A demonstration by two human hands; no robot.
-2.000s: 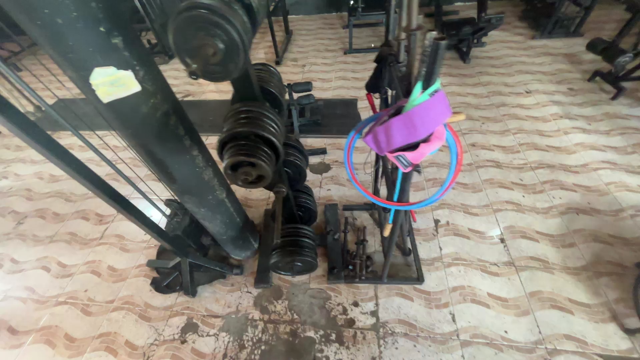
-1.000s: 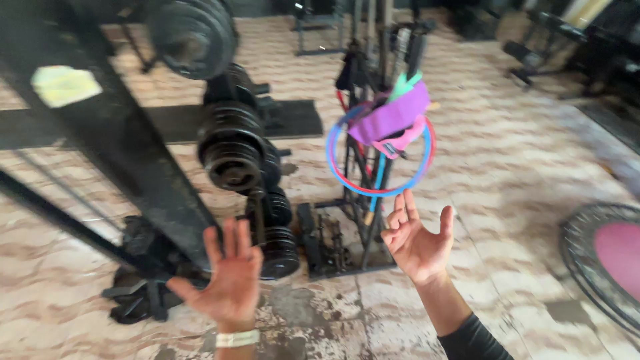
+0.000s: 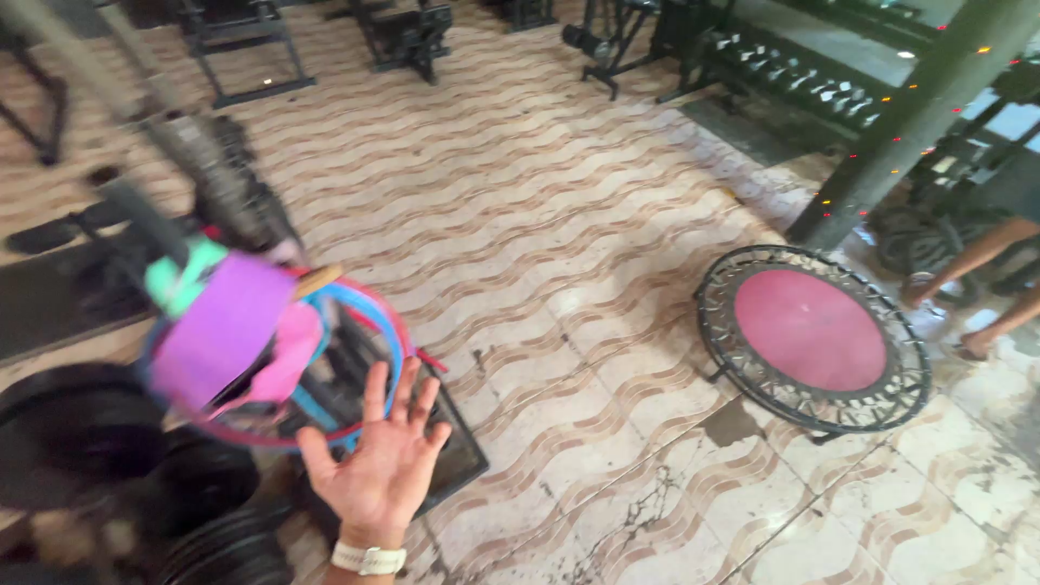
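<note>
My left hand (image 3: 378,459), with a pale band on its wrist, is raised palm toward me, fingers spread and empty. Just behind it, a red and blue ring (image 3: 398,333) hangs on a stand of upright bars. Over the same bars lie a purple fabric band (image 3: 223,329), a pink band (image 3: 284,357) and a green band (image 3: 183,272), all somewhat blurred. My right hand is out of view.
Black weight plates (image 3: 81,435) are stacked at lower left. A small round trampoline (image 3: 808,329) with a pink mat stands on the tiled floor at right, near a dark pillar (image 3: 894,130). Beyond it show a person's bare limbs (image 3: 999,260). Gym machines (image 3: 244,49) line the back.
The view has swung to the right. Both hands came into sight a second ago with fingers apart; my right hand has since left the view.
</note>
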